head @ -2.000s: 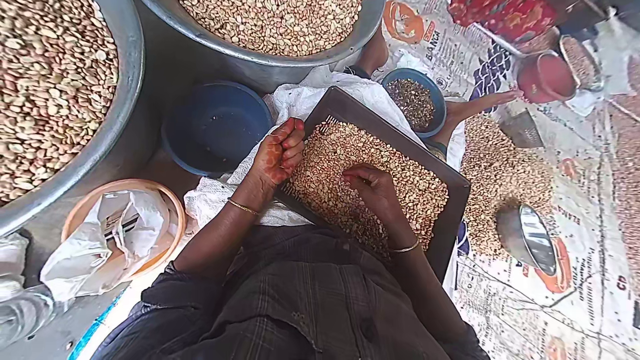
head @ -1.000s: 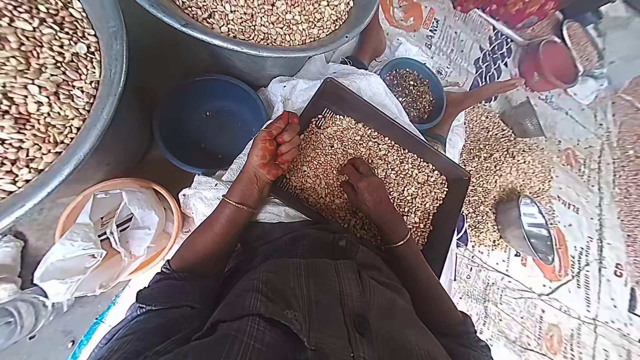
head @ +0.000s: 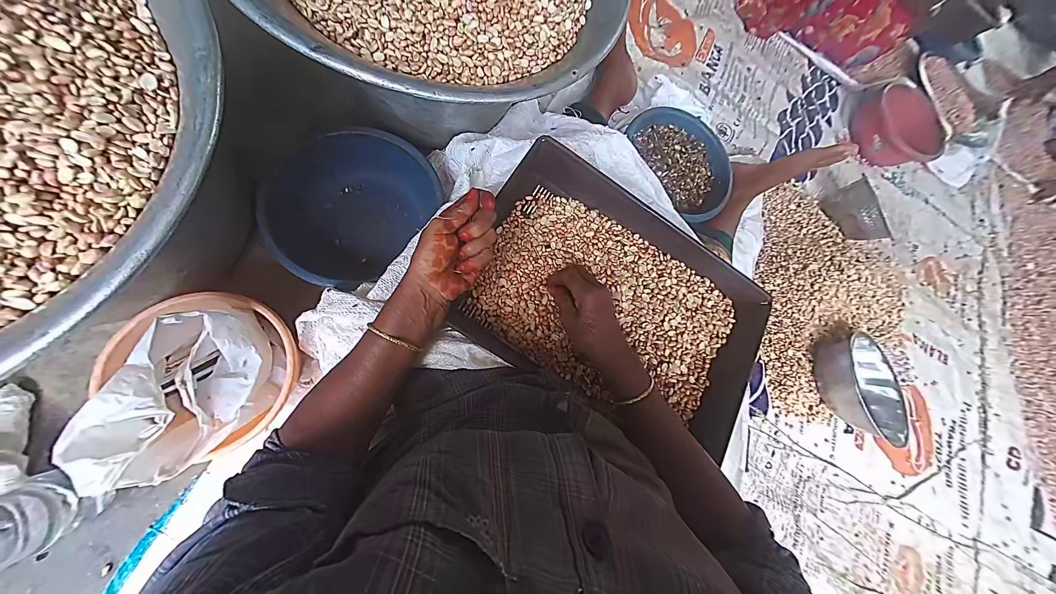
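Note:
A dark rectangular tray (head: 747, 285) lies on my lap, tilted in view and spread with shelled nuts or beans (head: 660, 305). My left hand (head: 460, 243), its palm stained reddish-orange, is raised at the tray's left edge with curled fingers; whether something small is inside cannot be seen. My right hand (head: 584, 309) is low over the middle of the tray, knuckles up, its fingertips bent together at the nuts. Its grip is hidden. A thin bangle circles each wrist. Slots show in the tray's upper left corner.
Two large metal vessels of nuts (head: 202, 107) (head: 462, 91) stand at the upper left. A blue basin (head: 351, 206), an orange tub with a white bag (head: 285, 355) and a smaller blue bowl of dark bits (head: 718, 157) surround the tray. Right are a nut heap (head: 817, 289), a metal bowl (head: 833, 371) and another person's foot (head: 804, 161).
My right hand has moved a little to the left over the nuts since two seconds ago. My left hand stays raised at the tray's left edge.

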